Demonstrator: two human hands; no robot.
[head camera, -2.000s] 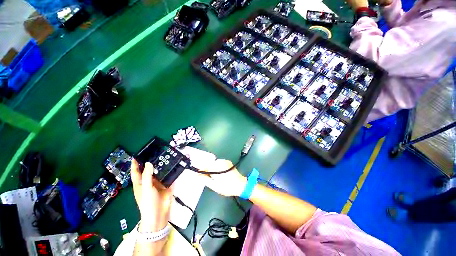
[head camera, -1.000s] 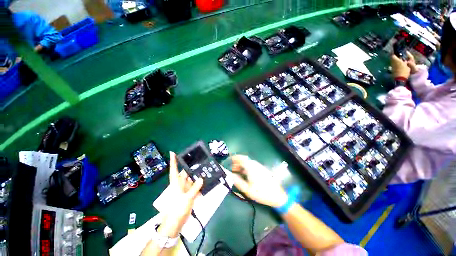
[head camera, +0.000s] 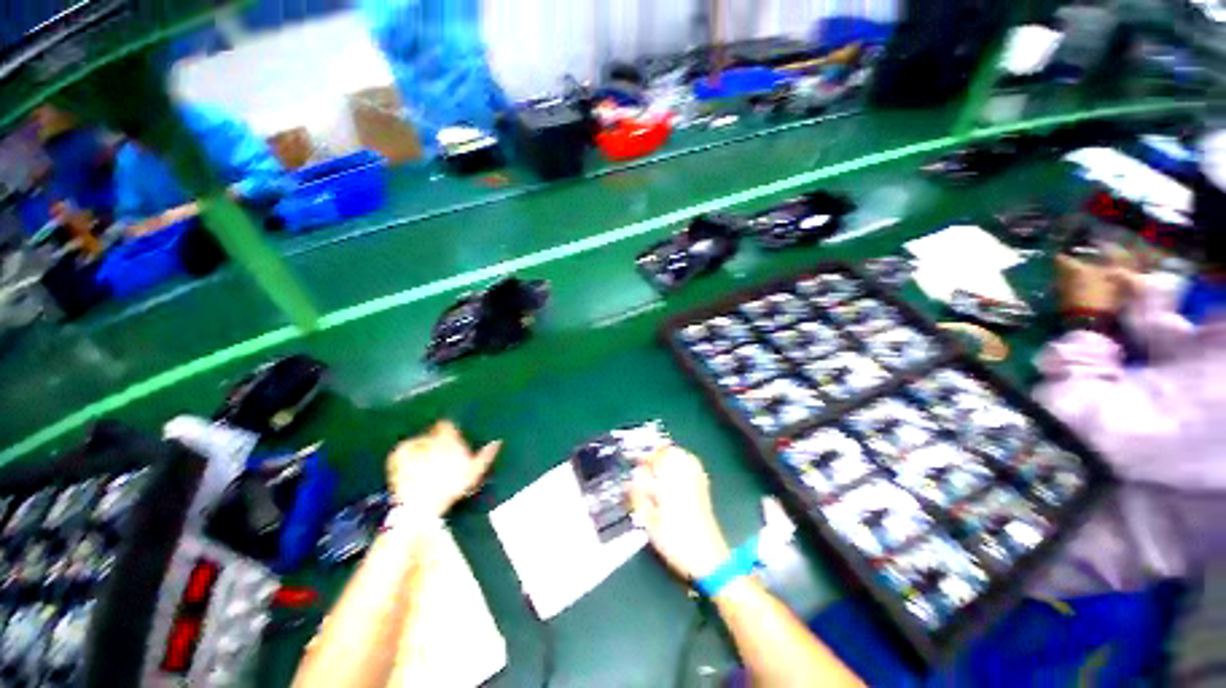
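The frame is blurred. The black handheld device (head camera: 605, 484) lies at the right edge of a white paper sheet (head camera: 541, 540). My right hand (head camera: 676, 508), with a blue band at the wrist, is on the device's right side and holds it. My left hand (head camera: 437, 470) is off the device, to its left, fingers spread over the circuit boards (head camera: 352, 527), which it partly hides. I cannot tell whether it touches one. Small white pieces (head camera: 645, 436) lie just behind the device.
A black parts tray (head camera: 766, 464) of boards is on the right, another (head camera: 159, 518) at far left beside the power supply (head camera: 202, 605). A blue bin (head camera: 309, 508) stands left. Open black housings (head camera: 491, 320) line the belt edge. A person's pink sleeve (head camera: 1109, 390) is at right.
My left hand has let go of the device and moved left to the boards. My right hand has moved onto the device, which is now down at the paper. The view has swung up and left.
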